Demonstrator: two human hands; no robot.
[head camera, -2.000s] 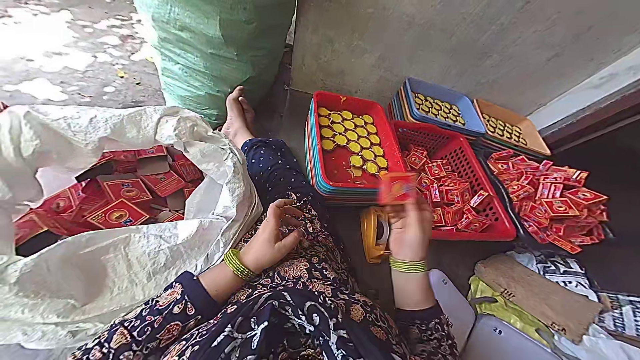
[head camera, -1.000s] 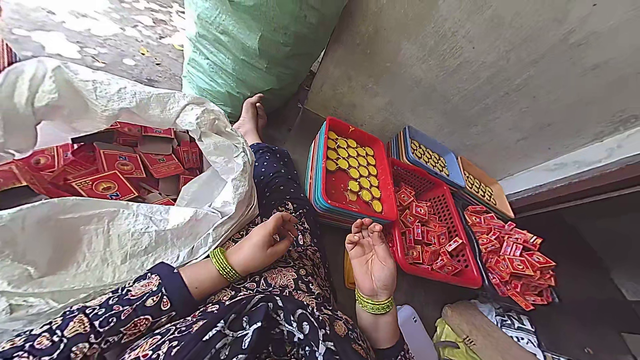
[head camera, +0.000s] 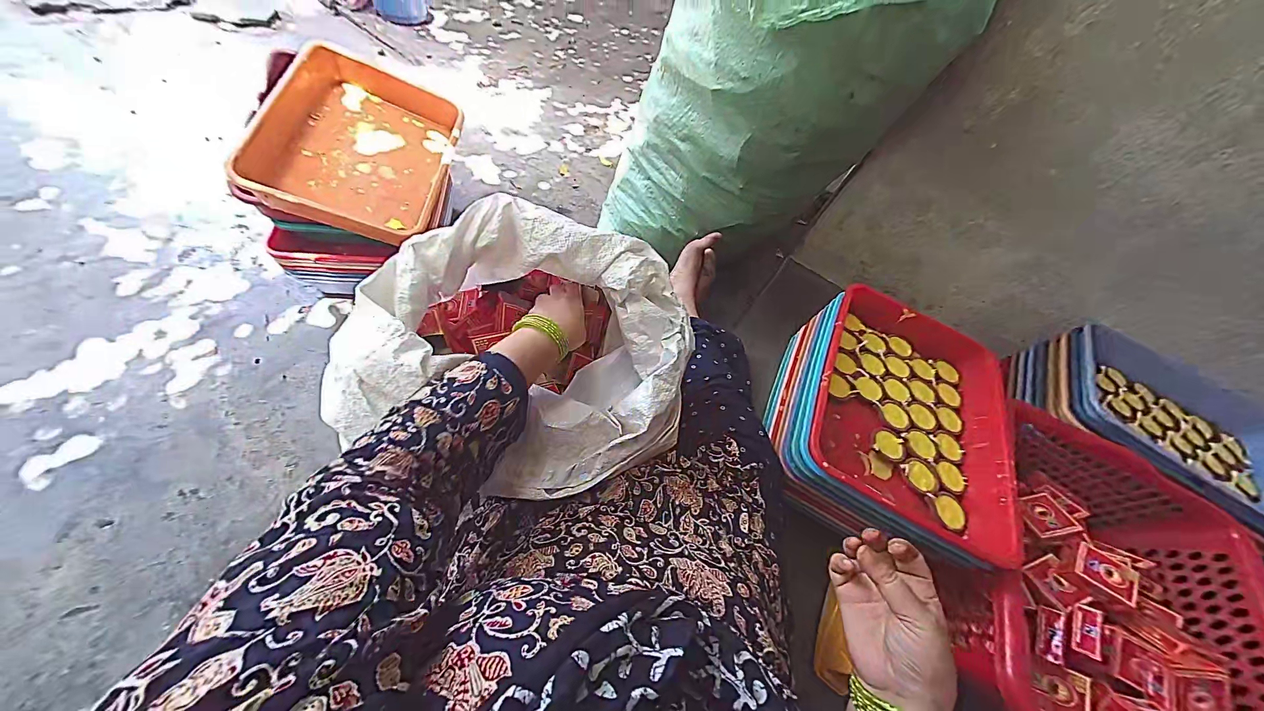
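My left hand reaches into a white woven sack of small red cardboard boxes; its fingers are among the boxes and partly hidden. Palm up, my right hand is empty, fingers loosely curled and apart, just below a red tray. That tray tops a stack and holds rows of yellow round pieces. Right of it, a red perforated basket contains more small red boxes. Part of a yellow object shows beside my right hand.
A tall green sack stands ahead against the wall. An orange tray tops another stack at the upper left. At the right edge, a blue tray holds yellow round pieces. My bare foot rests between the sacks.
My left hand has moved from above my lap into the white sack. The red box seen in my right hand two seconds ago is no longer there. The view has swung left.
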